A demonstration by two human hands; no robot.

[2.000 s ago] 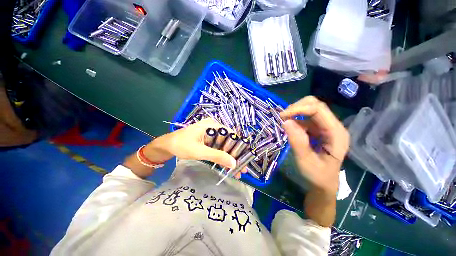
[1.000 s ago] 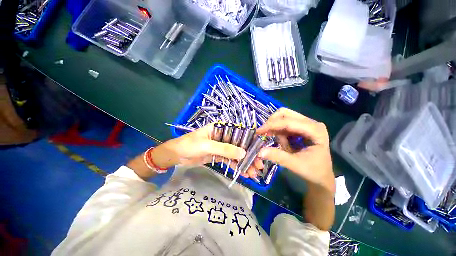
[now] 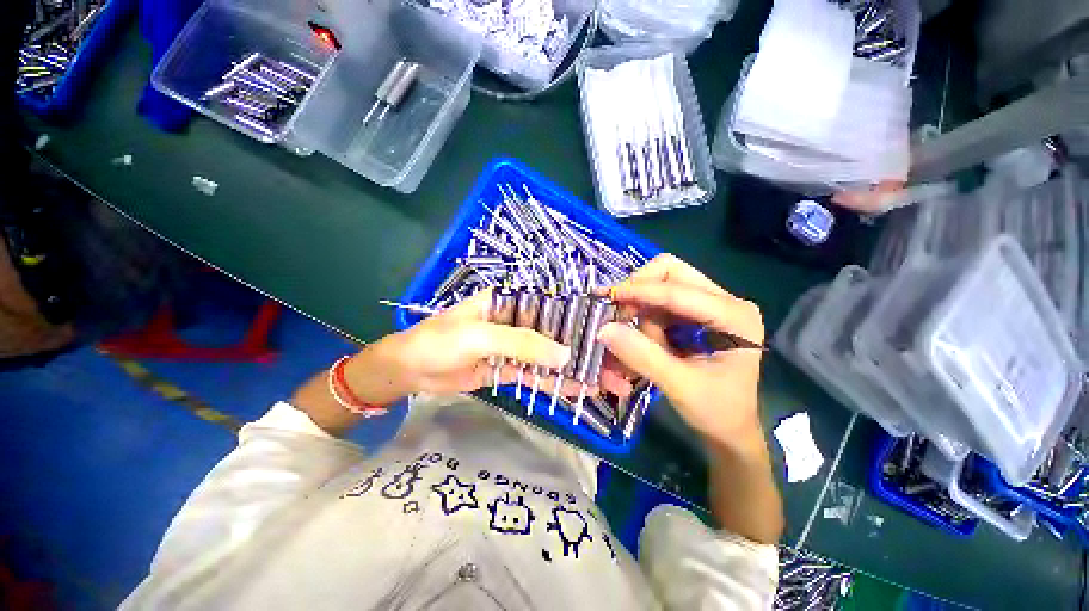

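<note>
My left hand (image 3: 460, 346) holds several silver metal shaft assemblies (image 3: 545, 316) side by side, barrels up and thin rods pointing down. My right hand (image 3: 693, 346) touches the right end of this row with its thumb and fingers. It also holds a dark blue pen-like tool (image 3: 699, 339) in its palm, dark tip pointing right. Both hands are over a blue parts tray (image 3: 444, 253) heaped with loose shaft assemblies (image 3: 537, 233). The hands hide part of the heap.
Beyond the tray, a clear box (image 3: 605, 179) holds a row of assemblies. Paired clear bins (image 3: 400, 161) stand at upper left. Stacked clear boxes (image 3: 1003, 346) are at right. A black block (image 3: 764, 227) carries a round blue-white item (image 3: 811, 221). Another person's hand (image 3: 872, 195) shows at upper right.
My right hand has come left from the tray's right side to the held row. The rightmost assembly, tilted before, now stands beside the others in my left hand. The view has shifted slightly.
</note>
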